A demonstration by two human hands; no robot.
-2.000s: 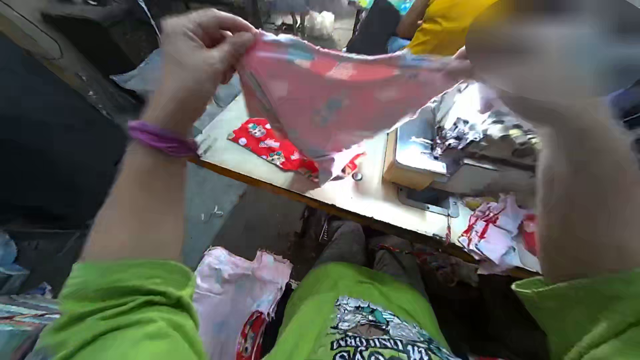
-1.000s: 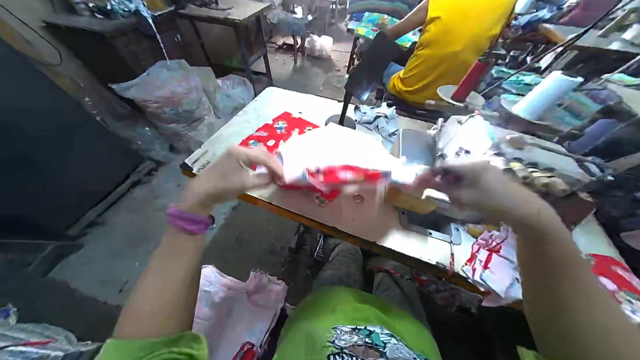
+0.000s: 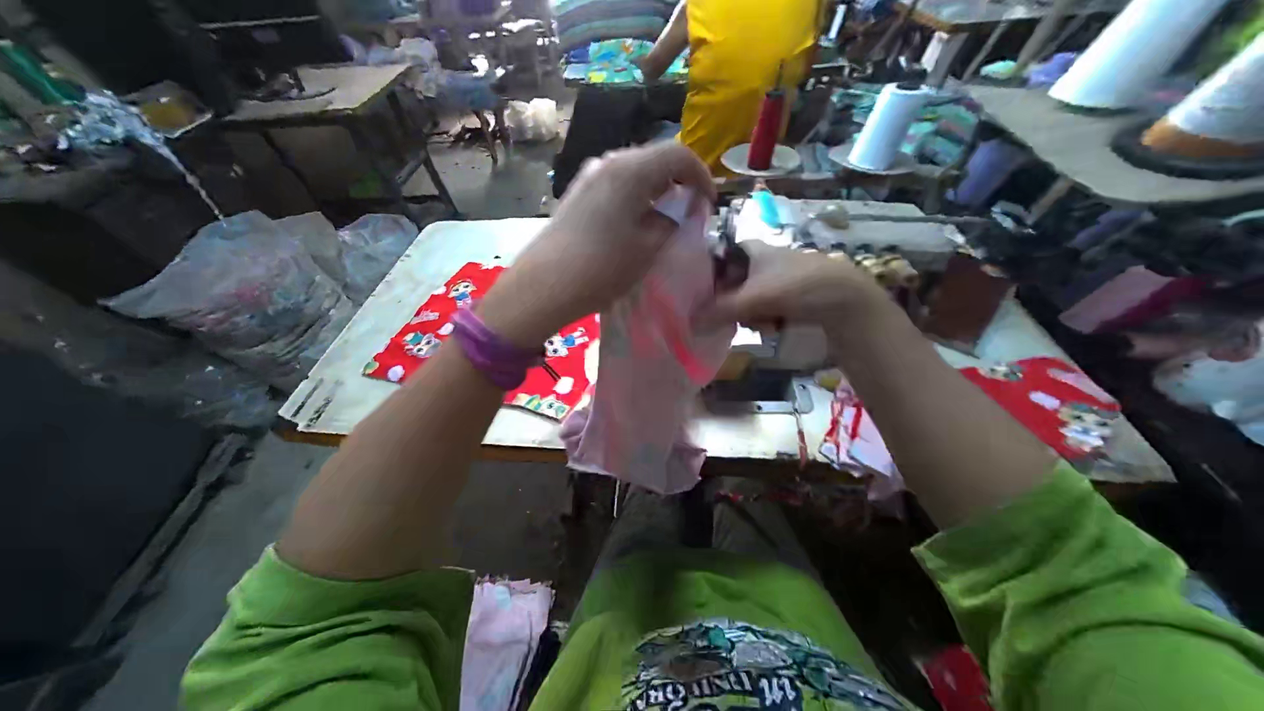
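A pale pink fabric piece point(image 3: 642, 395) with a red patch hangs from my left hand point(image 3: 627, 212), whose fingers pinch its top end. My right hand point(image 3: 795, 281), blurred, is closed at the right side of the same cloth, and its fingertips are partly hidden. Behind both hands stands a sewing machine point(image 3: 869, 232) on a white worktable point(image 3: 346, 365). Red printed fabric point(image 3: 434, 321) lies flat on the table to the left, partly behind my left forearm.
Another red printed piece point(image 3: 1052, 395) lies at the right, and pink scraps point(image 3: 859, 434) hang over the front edge. Thread cones point(image 3: 889, 128) stand behind the machine. Plastic sacks point(image 3: 257, 286) rest on the floor at left. A person in yellow point(image 3: 741, 79) is beyond the table.
The cloth was stretched wide between my hands; now it hangs down, bunched, with my hands close together. My left hand is raised compared with one second ago.
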